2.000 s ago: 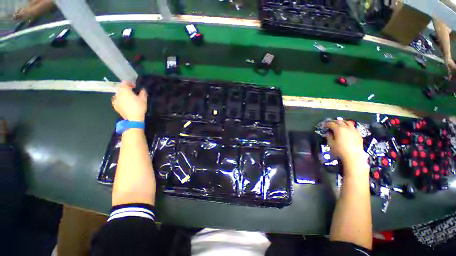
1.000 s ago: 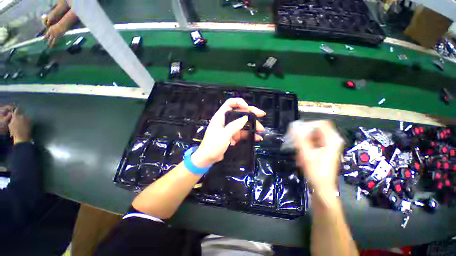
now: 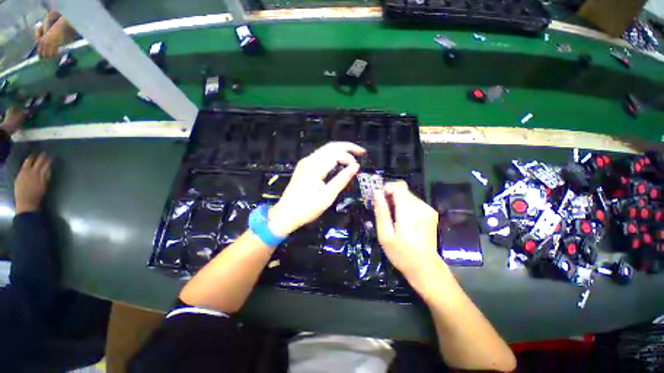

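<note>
A small pale card with rows of grey spots (image 3: 370, 186) is between my two hands, above the black pocketed tray (image 3: 200, 183). My right hand (image 3: 409, 222) pinches its right side with thumb and fingers. My left hand (image 3: 313, 188), with a blue band at the wrist, has curled fingertips close to the card's left edge. I cannot tell whether the left fingers hold anything; what lies under the card is too dark and blurred to make out. Small yellow scraps lie on the tray.
A flat black glossy rectangle (image 3: 455, 224) lies right of the tray. Beyond it is a heap of black red-dotted parts (image 3: 641, 211) mixed with pale pieces (image 3: 542, 175). A green conveyor (image 3: 291, 84) carries scattered units. A white post (image 3: 135, 65) slants behind the tray. Another person's hand (image 3: 33, 178) rests at left.
My right hand has come from the heap to over the tray, and now meets my left hand at the card. My left hand has left the tray's back-left corner. The dark piece seen in it is no longer clearly visible.
</note>
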